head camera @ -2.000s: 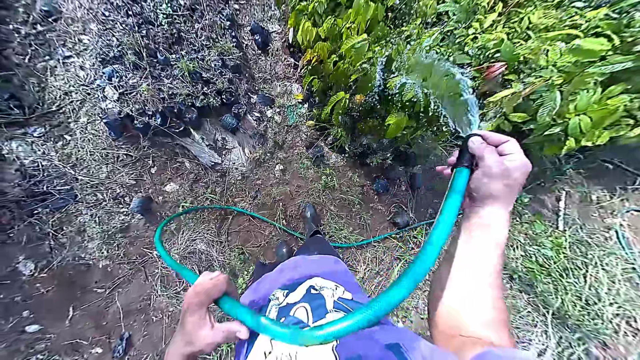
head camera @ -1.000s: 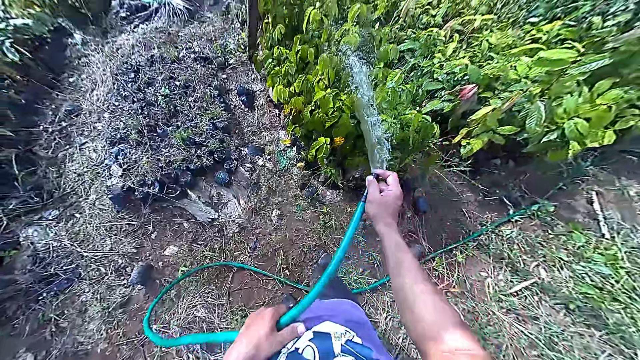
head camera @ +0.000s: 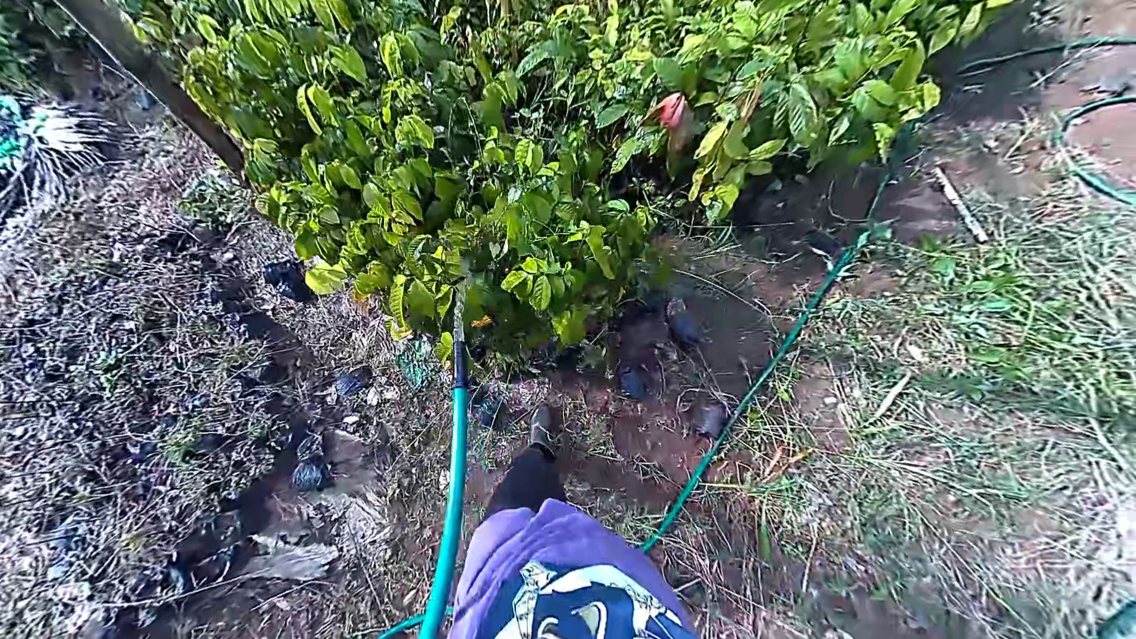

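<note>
Neither of my hands shows in the head view now. A green garden hose [head camera: 456,479] rises from the lower edge, left of my purple shirt [head camera: 550,555], and ends in a black nozzle piece [head camera: 460,362]. A thin stream of water [head camera: 460,306] leaves its tip toward the lower leaves of dense green leafy plants [head camera: 524,195]. What holds the hose is out of frame. More green hose [head camera: 754,386] runs along the ground at the right, from beside the shirt up toward the plants.
Small dark plant bags [head camera: 311,475] lie scattered on the soil. A dark post [head camera: 160,84] leans at the upper left. A stick [head camera: 961,204] and another hose loop [head camera: 1096,182] lie at the right. My booted foot [head camera: 541,426] is below the plants.
Both hands, on the hose in the earlier frames, have gone out of view. The hose end has swung left and its water stream looks shorter and thinner. The view has moved toward the plants.
</note>
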